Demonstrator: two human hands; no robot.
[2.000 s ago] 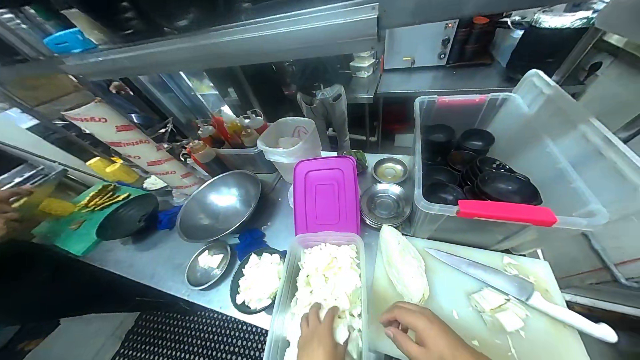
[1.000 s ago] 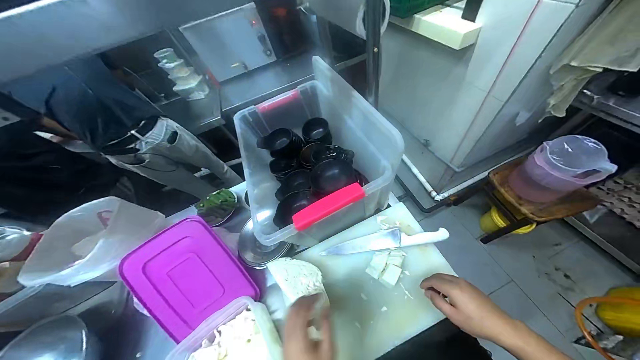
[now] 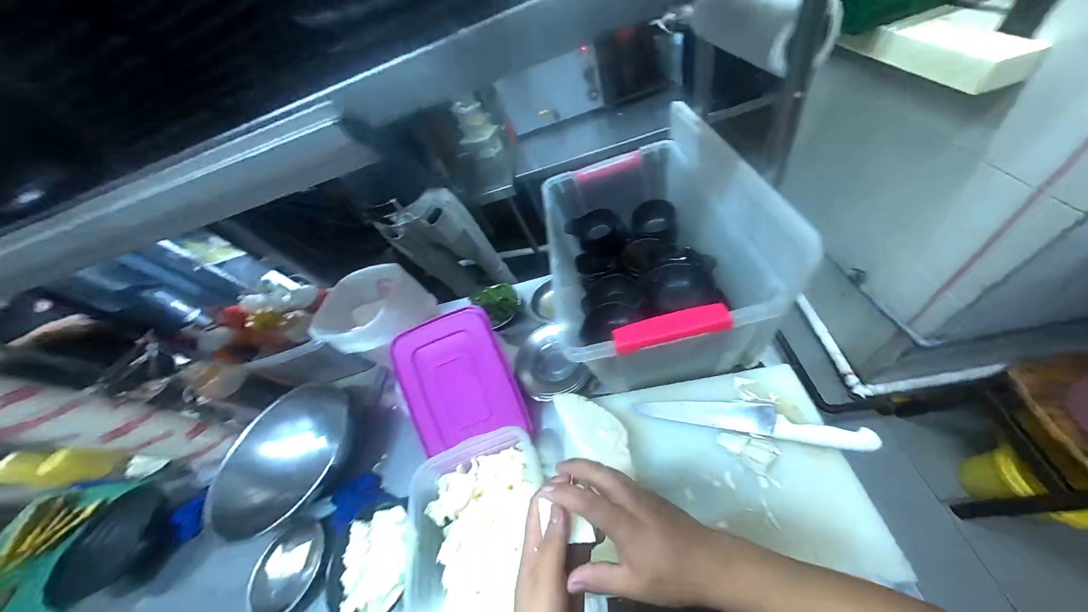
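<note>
My left hand (image 3: pixel 548 557) and my right hand (image 3: pixel 637 531) meet at the right rim of a clear plastic tub (image 3: pixel 422 510) of chopped white pieces (image 3: pixel 489 531). A white piece shows between them; which hand grips it is unclear. Just beyond them, a large white chunk (image 3: pixel 593 432) lies at the left edge of the white cutting board (image 3: pixel 722 501). A chef's knife with a white handle (image 3: pixel 829 435) rests on the board, beside cut white pieces (image 3: pixel 750 450). The purple lid (image 3: pixel 461 380) lies behind the tub.
An open clear bin (image 3: pixel 778 255) of black bowls (image 3: pixel 680 280) stands behind the board. Steel bowls (image 3: pixel 285 459), a bowl of white pieces (image 3: pixel 374 557) and a black pan (image 3: pixel 110 544) are at left. A metal shelf edge (image 3: pixel 255 153) crosses above. Small steel dishes (image 3: pixel 551 364) sit beside the lid.
My right hand has moved from the right side of the board to my left hand by the tub. The view has swung right, then partly back left.
</note>
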